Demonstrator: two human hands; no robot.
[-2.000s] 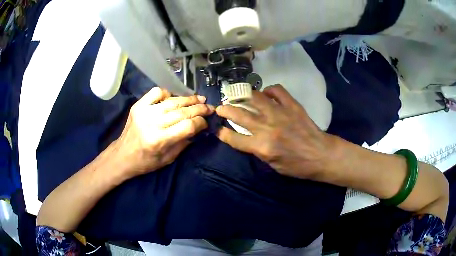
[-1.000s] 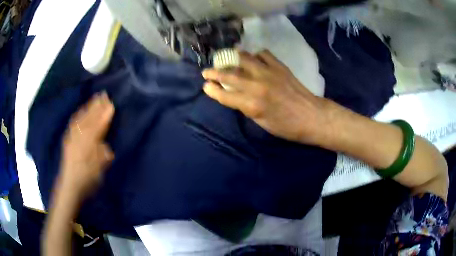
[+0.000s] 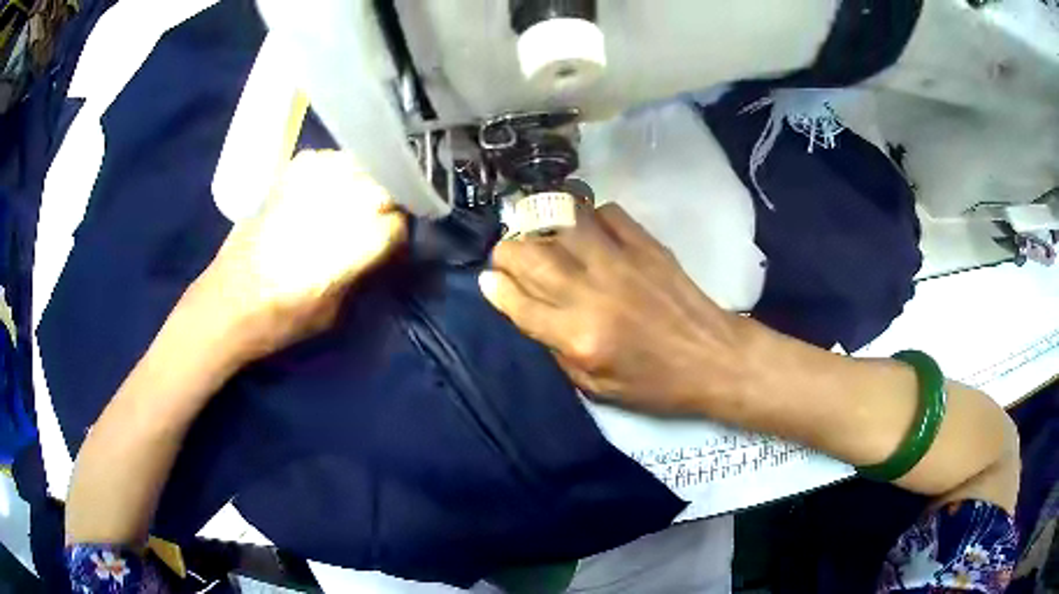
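A navy fabric panel (image 3: 348,429) lies across the machine bed and hangs over the table's front edge, with a slit-like seam running diagonally across it. My left hand (image 3: 331,238) is closed on the bunched panel just left of the presser foot, its fingers curled and partly overexposed. My right hand (image 3: 610,302) lies right of the needle area, fingertips at the panel's edge beside the white ribbed knob (image 3: 542,216); its grip is partly hidden. The presser foot and needle area (image 3: 470,186) is directly behind the fingertips, and cloth bunches there.
The white machine head (image 3: 697,46) crosses the top. A rounded cream bar (image 3: 250,151) stands left of it. Another navy piece (image 3: 819,221) lies right of the needle, below pale loose threads (image 3: 813,122). A printed ruler scale (image 3: 708,458) runs along the table front.
My left hand has moved from the far left up to the cloth near the needle. The panel has turned and shifted left, uncovering the table and scale at right. My right hand is slightly lower.
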